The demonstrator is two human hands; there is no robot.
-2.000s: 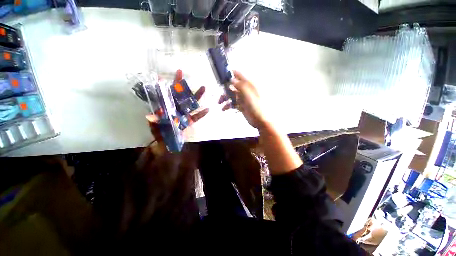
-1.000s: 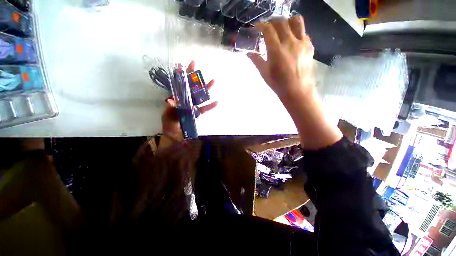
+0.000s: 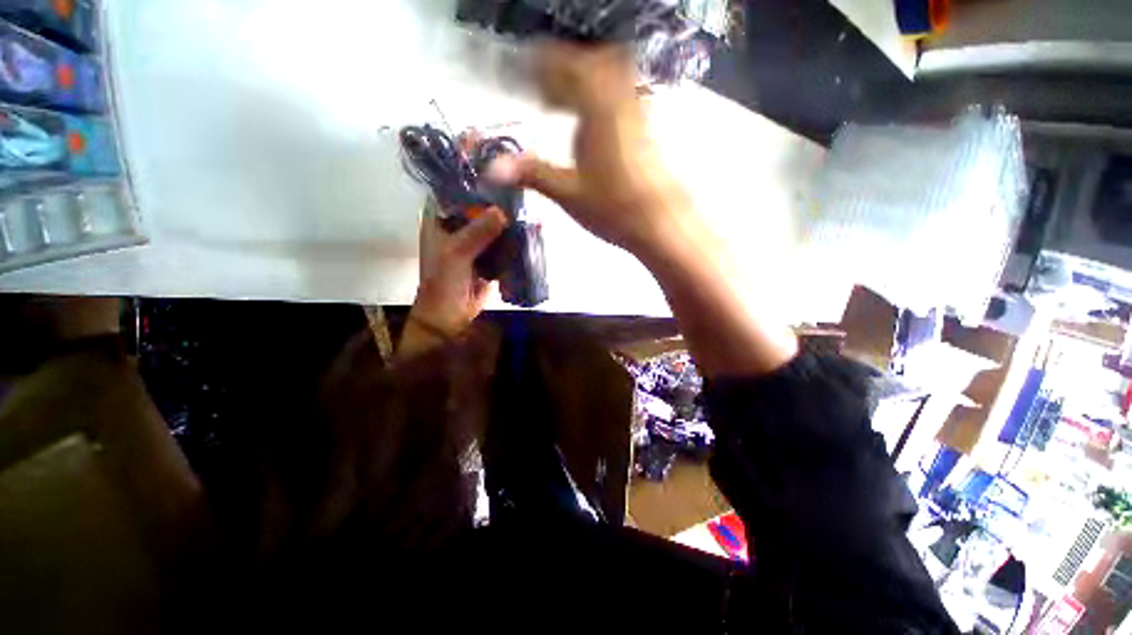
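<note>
My left hand [image 3: 449,267] holds black-card packs [image 3: 521,263] with coiled dark cords above the table's near edge, thumb across the cards. A bit of orange shows beside the thumb. My right hand [image 3: 593,149] is blurred; its thumb reaches to the cords of the held packs, and its fingers are up by a group of dark packs [image 3: 552,17] at the top edge. Whether the right fingers grip anything cannot be told.
A clear tray with coloured packs [image 3: 93,143] lies at the left edge of the white table [image 3: 273,236]. Stacked empty trays [image 3: 919,205] stand at the right end. An open supply carton [image 3: 670,490] with jumbled packs is below the table edge.
My right hand has moved left and its thumb is now at the held packs. The packs in my left hand have turned and sit closer together. The view has shifted slightly.
</note>
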